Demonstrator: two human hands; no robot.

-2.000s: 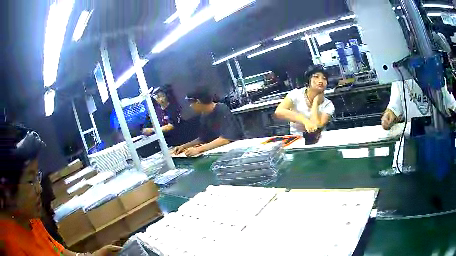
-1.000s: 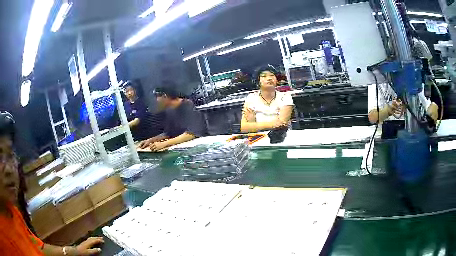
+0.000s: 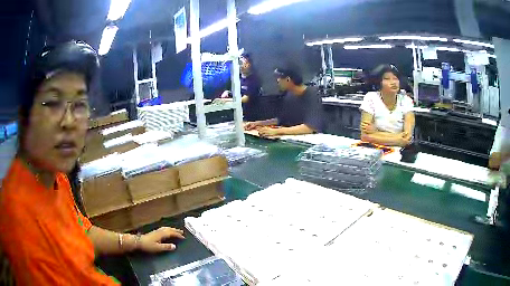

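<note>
Neither of my hands shows in the picture. Nearest in front of me lies a large bright white block of trays [image 3: 279, 223] in two sections, with small dots or notches on its surface. A strip of brown card shows along the back edge of its right section. A bagged part [image 3: 204, 273], flat and dark inside shiny clear plastic, lies on the dark mat at the bottom edge, left of the white block, and is partly cut off by the edge.
A person in an orange shirt [image 3: 39, 223] is at left, a hand flat on the dark mat. A divided carton [image 3: 154, 190] holds bagged items. Clear blister trays [image 3: 338, 166] are stacked beyond the white block. Several people are across the green bench [image 3: 268, 162].
The view has turned left. The person in orange now shows much more fully, and the bagged part is clearer at the bottom. The blue machine head has left the view.
</note>
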